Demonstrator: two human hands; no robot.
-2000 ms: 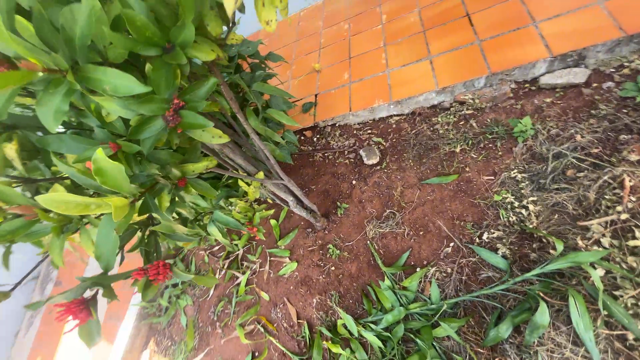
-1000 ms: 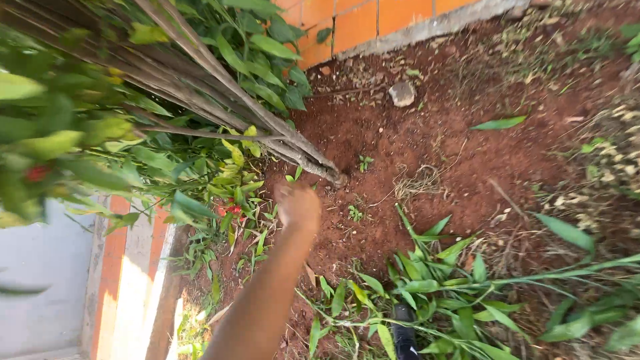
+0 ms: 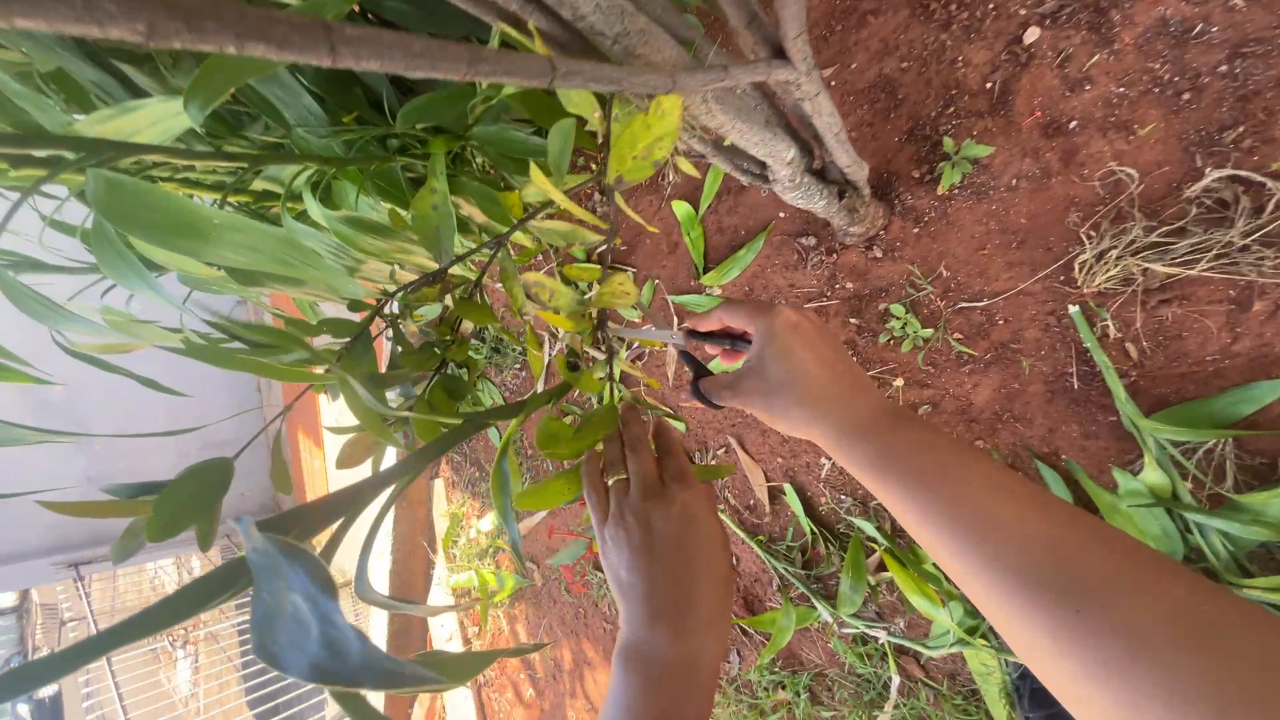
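Note:
My right hand (image 3: 785, 365) holds black-handled scissors (image 3: 655, 336), with fingers and thumb at the loops. The metal blades reach a thin dark stem (image 3: 606, 240) with yellow-green, spotted leaves; whether they are closed around it is unclear. My left hand (image 3: 660, 530), with a ring on one finger, has its fingertips against the lower part of this stem, among leaves (image 3: 575, 435). Its thumb is hidden, so its grip cannot be told. Both hands are close together, near the base of a shrub's woody trunks (image 3: 820, 190).
Thick branches (image 3: 400, 55) cross the upper left, and a long strappy-leaved stem (image 3: 400, 455) slants across the lower left. Cut-looking leafy stalks (image 3: 1150, 470) and dry grass (image 3: 1190, 235) lie on red soil (image 3: 1020, 340). A pale wall (image 3: 200, 400) and white metal bars (image 3: 200, 650) stand beyond.
One second ago a single hand reached near the trunk base; now both hands are at the thin stem, with scissors in the right. The view has moved closer to the shrub's base.

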